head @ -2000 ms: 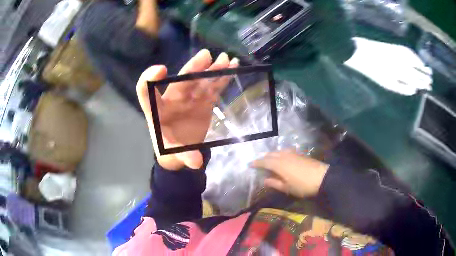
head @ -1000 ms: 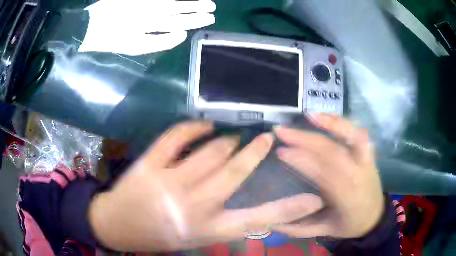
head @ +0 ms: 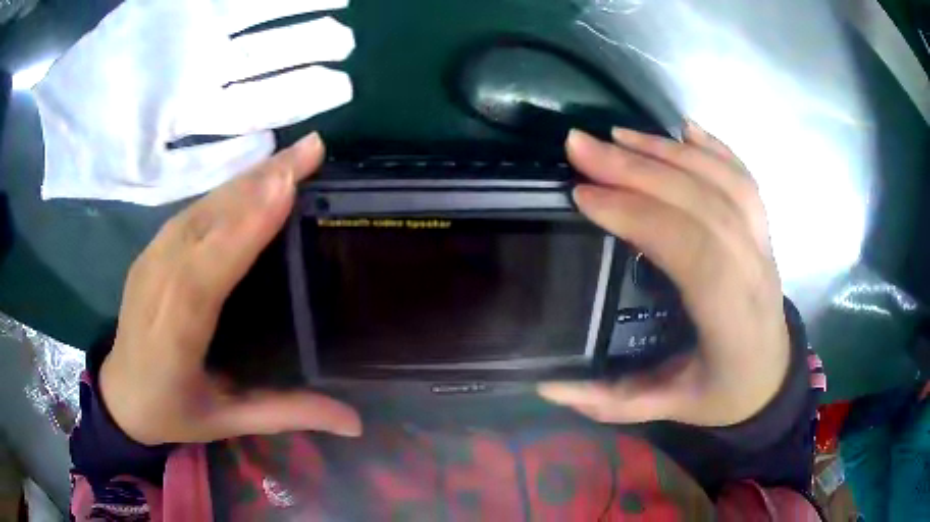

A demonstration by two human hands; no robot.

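The grey video speaker (head: 489, 389) is in front of me, screen up, its keys along the far edge. The black-bordered clear lens (head: 449, 296) with small yellow lettering lies over its screen; whether it is fully seated I cannot tell. My left hand (head: 219, 306) is around the speaker's left end, fingertips at the far left corner and thumb near the front edge. My right hand (head: 693, 275) is around the right end, fingers over the far right part and thumb at the front edge, partly hiding the control panel (head: 640, 318).
A flat white glove (head: 153, 102) lies at the back left on the green bench (head: 408, 51). A black cable loop (head: 520, 46) is behind the speaker. A hazy plastic sheet (head: 806, 153) lies at the right. Crumpled clear wrap (head: 56, 382) shows at the lower left.
The lens now covers the speaker's screen, whose pale frame was bare before. Both hands have moved outward and up from below the speaker to its two ends. The speaker appears lower in view.
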